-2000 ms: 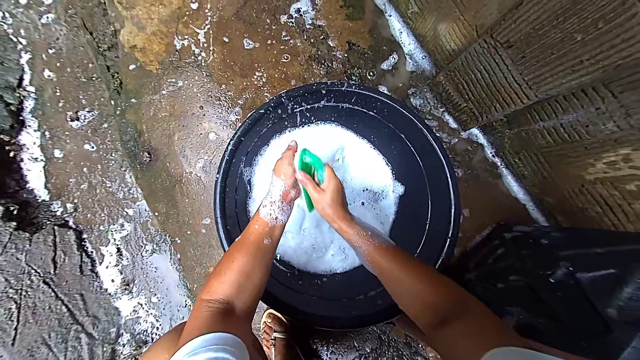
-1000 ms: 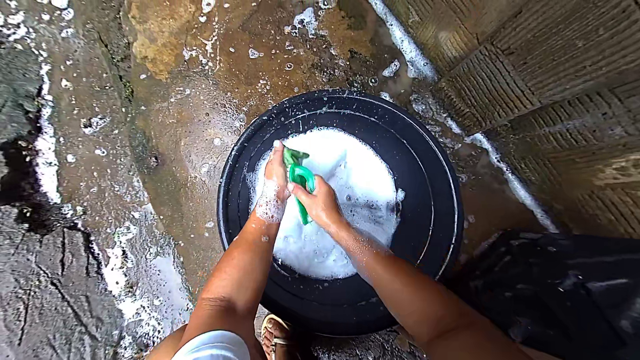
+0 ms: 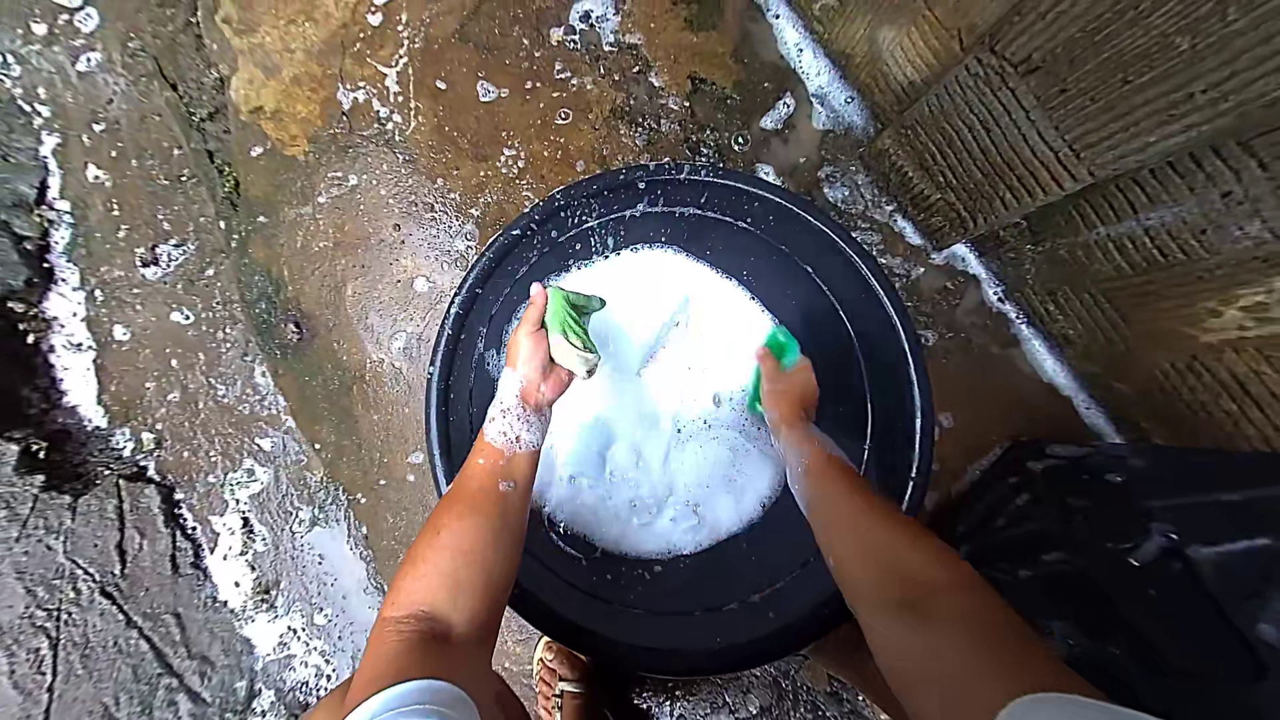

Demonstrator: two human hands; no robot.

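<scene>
A round black tub [image 3: 690,620] holds white suds [image 3: 660,460]. Over its left side, my left hand [image 3: 537,365] grips a wet green cloth [image 3: 570,322] with a pale lower end, possibly a glove or a sock. My right hand [image 3: 788,385] is over the right side of the suds, closed around a bright green object [image 3: 781,346], likely a scrubbing brush; the fingers hide much of it. The two hands are well apart, and foam clings to the left wrist.
Wet, foam-streaked concrete [image 3: 360,230] surrounds the tub. A grooved block wall [image 3: 1010,130] rises at the upper right. Something black and shiny [image 3: 1120,550] lies at the lower right. A sandalled foot [image 3: 562,680] is beside the tub's near edge.
My hands were together over the suds in both earlier frames and have now parted. The right hand has moved right with the bright green object, while the left keeps the cloth.
</scene>
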